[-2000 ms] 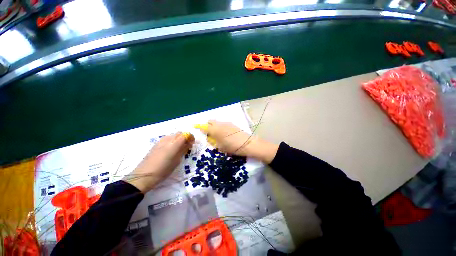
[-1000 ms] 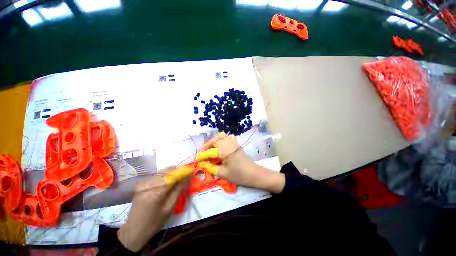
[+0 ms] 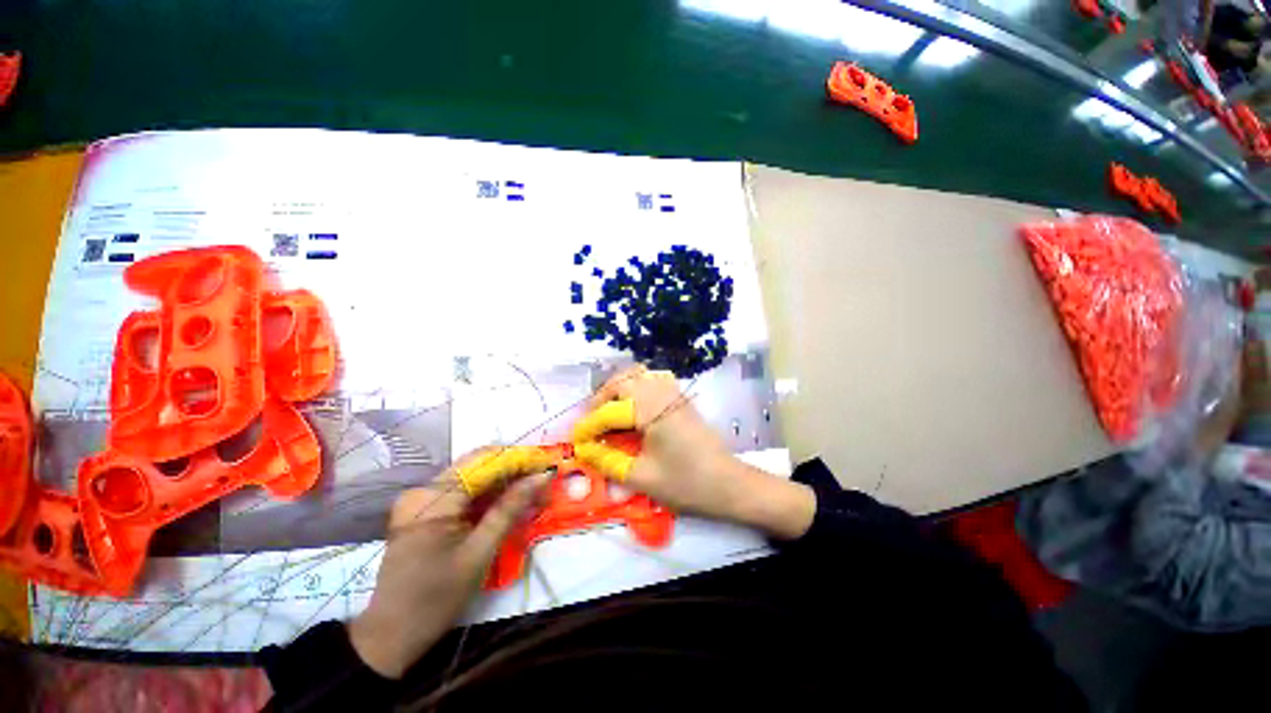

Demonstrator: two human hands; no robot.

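An orange-red controller shell (image 3: 597,510) lies on the printed sheet near its front edge, its end grips towards me. My left hand (image 3: 453,536), with a yellow finger cot, is at the shell's upper left edge, fingertips on it. My right hand (image 3: 666,443), with yellow cots on thumb and finger, grips the shell's upper edge. The fingertips of both hands nearly meet there. Whether a small black part is between them cannot be told. A heap of small black parts (image 3: 676,314) lies on the sheet just beyond my right hand.
More shells (image 3: 195,355) are piled at left on the printed sheet (image 3: 404,237). Bare cardboard (image 3: 892,320) lies at right, with a bag of orange parts (image 3: 1115,320) at its end. The green conveyor (image 3: 558,84) beyond carries spaced shells (image 3: 874,100). A person's grey sleeve (image 3: 1164,536) shows at right.
Both hands have come from beside the black heap to a shell near the front edge, and now work at its upper edge. The view has shifted. The conveyor shell appears further right.
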